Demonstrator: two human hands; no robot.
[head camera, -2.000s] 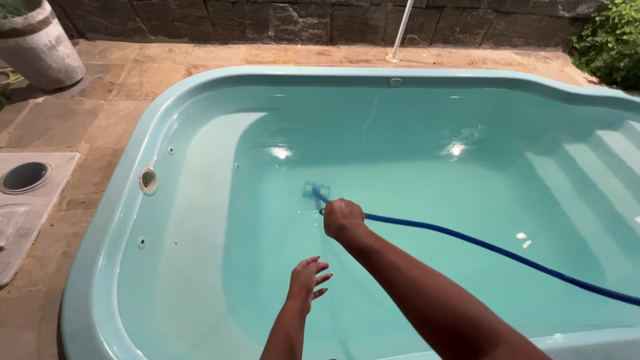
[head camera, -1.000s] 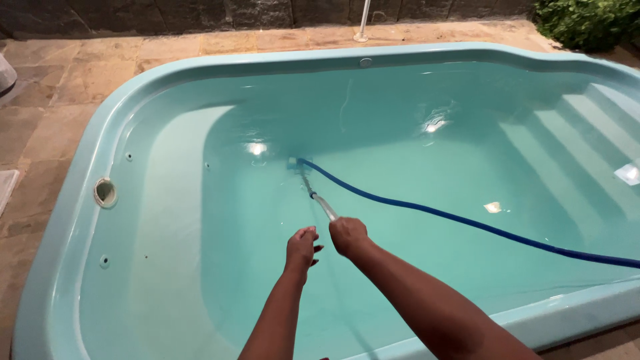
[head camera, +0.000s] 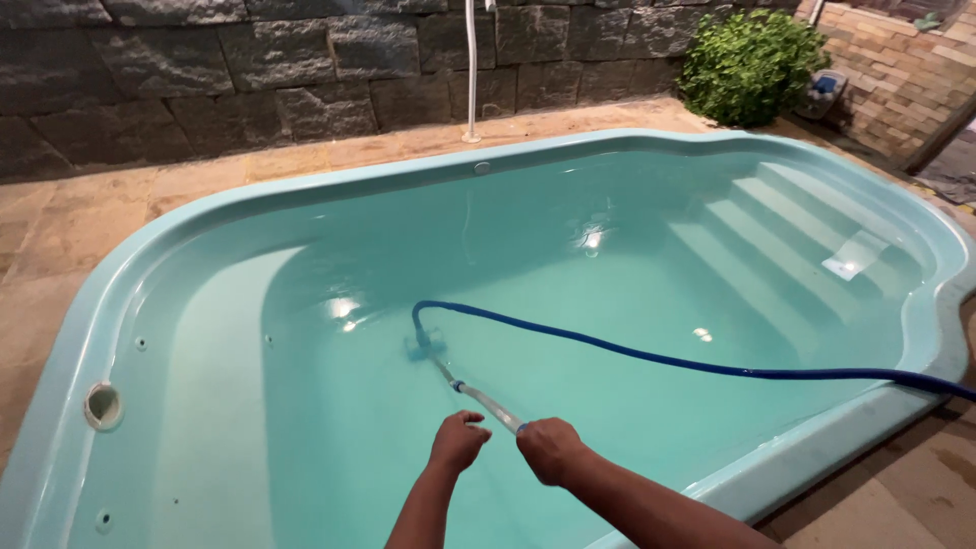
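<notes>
My right hand is closed around a metal telescopic pole, which slants down into the water ahead of it. At the pole's far end a blue pool vacuum head lies underwater, blurred by the water. From that head a blue hose rises, bends and runs right, over the pool's edge. Just left of the pole my left hand hovers with bent fingers and thumb apart, holding nothing. Whether the vacuum head touches the pool floor I cannot tell.
The light blue pool rim curves around the water. Steps descend at the right; a bench lines the left. Behind stand a white post, a stone wall and a green bush. Stone paving surrounds the pool.
My view has tilted up and turned right. More of the pole shows ahead of my right hand than two seconds ago. The hose now bends up from the vacuum head.
</notes>
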